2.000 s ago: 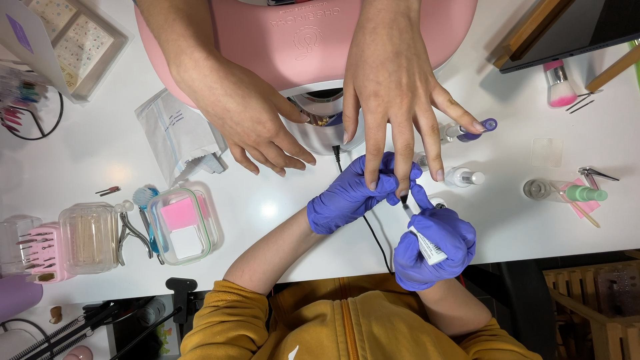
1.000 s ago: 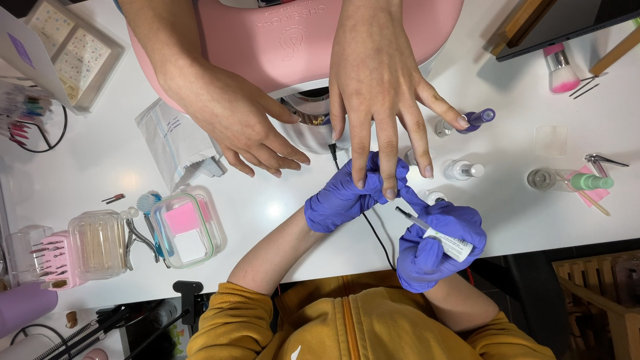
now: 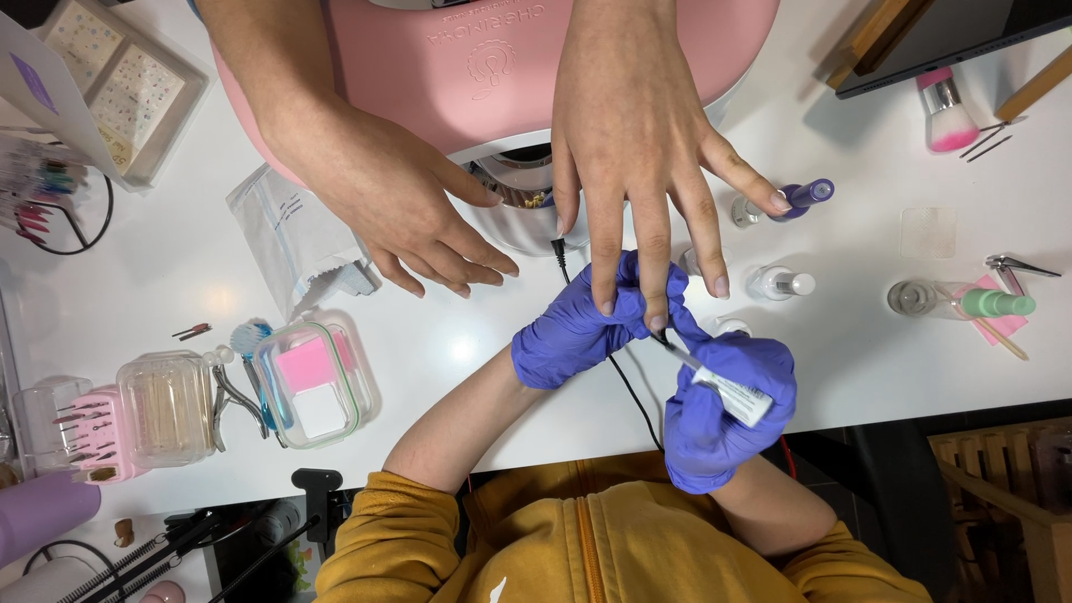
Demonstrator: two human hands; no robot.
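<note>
Both my hands wear purple gloves. My left hand (image 3: 590,322) holds a fingertip of another person's hand (image 3: 632,142) that reaches down from the top. My right hand (image 3: 730,406) grips a white bottle (image 3: 737,397) and a thin brush (image 3: 678,352) whose dark tip touches or nearly touches that finger's nail; how cap and bottle join is partly hidden by the glove. The person's other hand (image 3: 410,201) rests to the left, fingers spread. Behind both hands stands a pink nail lamp or dust collector (image 3: 435,67). A black cable (image 3: 632,394) runs beside my left hand.
Small bottles (image 3: 780,283) and a purple-capped bottle (image 3: 808,197) stand right of the hands. Farther right are a green-topped spray bottle (image 3: 955,299) and a pink-tipped brush (image 3: 949,117). At left lie a lidded glass container (image 3: 308,385), cuticle nippers (image 3: 239,402), a pink bit holder (image 3: 100,435) and an opened pouch (image 3: 285,226).
The brush tip, clear of the fingertip a second ago, is now at the person's nail. My right hand has stayed close by with the white bottle in it.
</note>
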